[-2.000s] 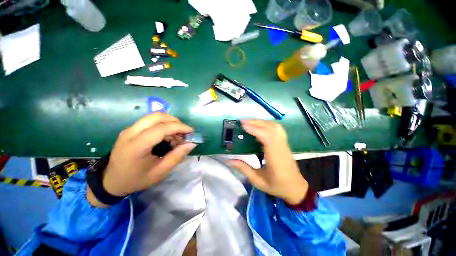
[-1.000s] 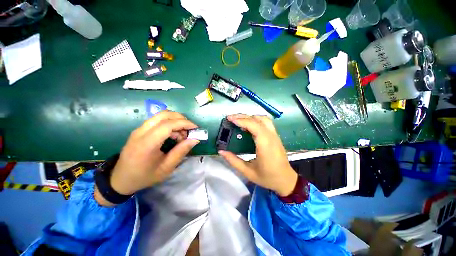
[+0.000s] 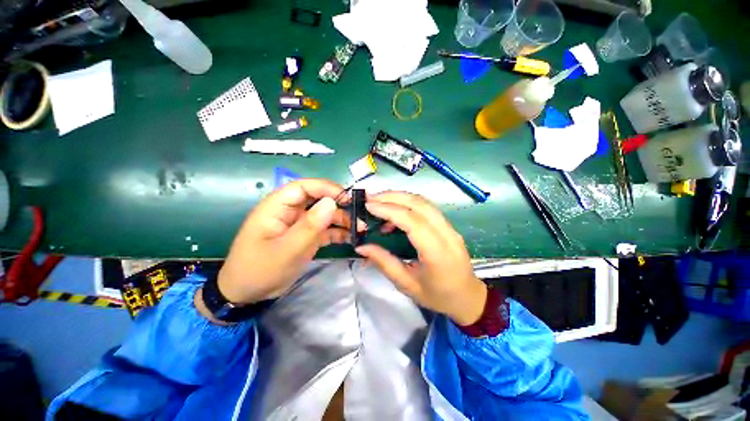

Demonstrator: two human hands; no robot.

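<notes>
My right hand (image 3: 428, 255) grips a small black housing frame (image 3: 358, 217), seen nearly edge-on, by its upper and lower ends. My left hand (image 3: 284, 238) is at the frame's left side, thumb and fingers closed together against it. The small pale module cannot be made out; the left fingers may hide it. Beyond the hands lie a circuit board in a black housing (image 3: 397, 154), a blue screwdriver (image 3: 455, 178) touching its right end, and a small white square with a yellow edge (image 3: 362, 168).
Left of centre are a white stick (image 3: 288, 147), flex parts (image 3: 296, 102) and a dotted card (image 3: 234, 110). To the right are an amber bottle (image 3: 511, 108), dark tweezers (image 3: 537, 205) and white dispensers (image 3: 676, 97). A tissue (image 3: 395, 37) lies at the back.
My right hand has lifted and turned the frame from flat to edge-on. My left hand has moved right to meet it, and the pale module no longer shows. The view has shifted slightly.
</notes>
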